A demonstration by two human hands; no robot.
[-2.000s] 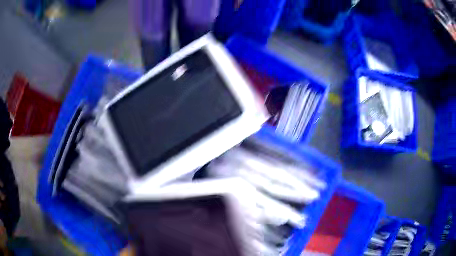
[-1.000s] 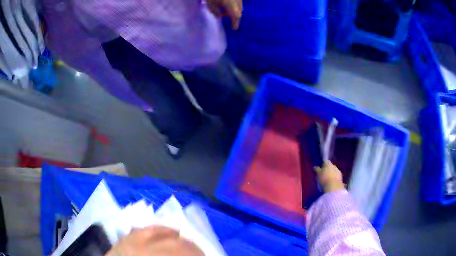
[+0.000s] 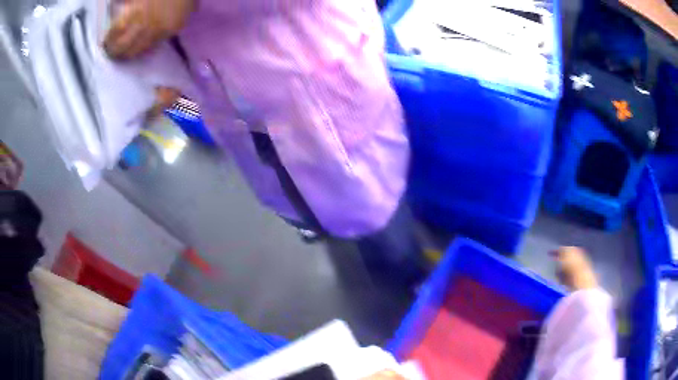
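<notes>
A white sleeve with a dark panel shows at the bottom edge, blurred and cut off. My left hand is at its right end, mostly out of the picture, and appears to grip it. A blue tote with sleeved panels is beneath and left of it. My right hand is above the right side of another blue tote with a red bottom. It is blurred, with nothing visible in it. The right part of that tote is hidden by my pink sleeve.
A person in a pink smock stands ahead, holding white sleeves at the upper left. A tall blue tote stack with white items stands behind. A blue stool is at the right. A red box stands left.
The view has shifted, so the red-bottomed tote sits lower. My right hand has come out of it to its right side. The other person now shows holding white sleeves.
</notes>
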